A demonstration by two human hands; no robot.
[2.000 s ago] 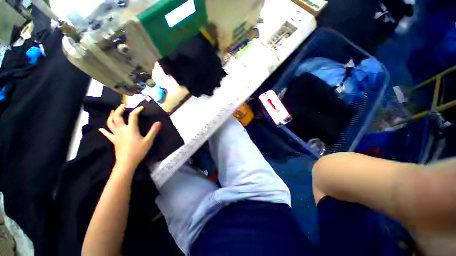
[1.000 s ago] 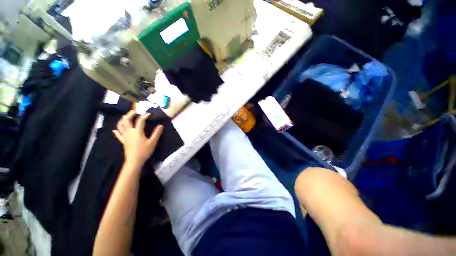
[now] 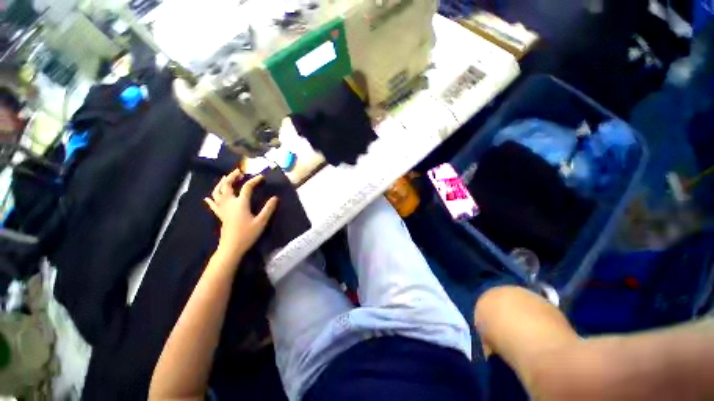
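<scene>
My left hand (image 3: 241, 214) lies palm down, fingers spread, on black cloth (image 3: 286, 205) at the front left of the sewing machine (image 3: 235, 102). Its fingertips are just short of the needle area, where a small bright blue piece (image 3: 290, 160) shows. The needle itself cannot be made out. The large black garment cloth (image 3: 117, 211) spreads left of the machine and hangs over the table's edge. My right arm is bent at the lower right and runs out of the picture; the right hand is out of view.
A ragged black cloth bundle (image 3: 337, 125) lies against the green panel (image 3: 307, 70). The white table edge (image 3: 344, 210) has ruler marks. A blue crate (image 3: 618, 227) at the right holds black pieces and a blue bag (image 3: 607, 157). A lit phone (image 3: 452, 192) lies at its edge.
The view has shifted, so the machine and table sit farther right and lower. My left hand stays spread on the cloth. The phone screen now shows pink and white.
</scene>
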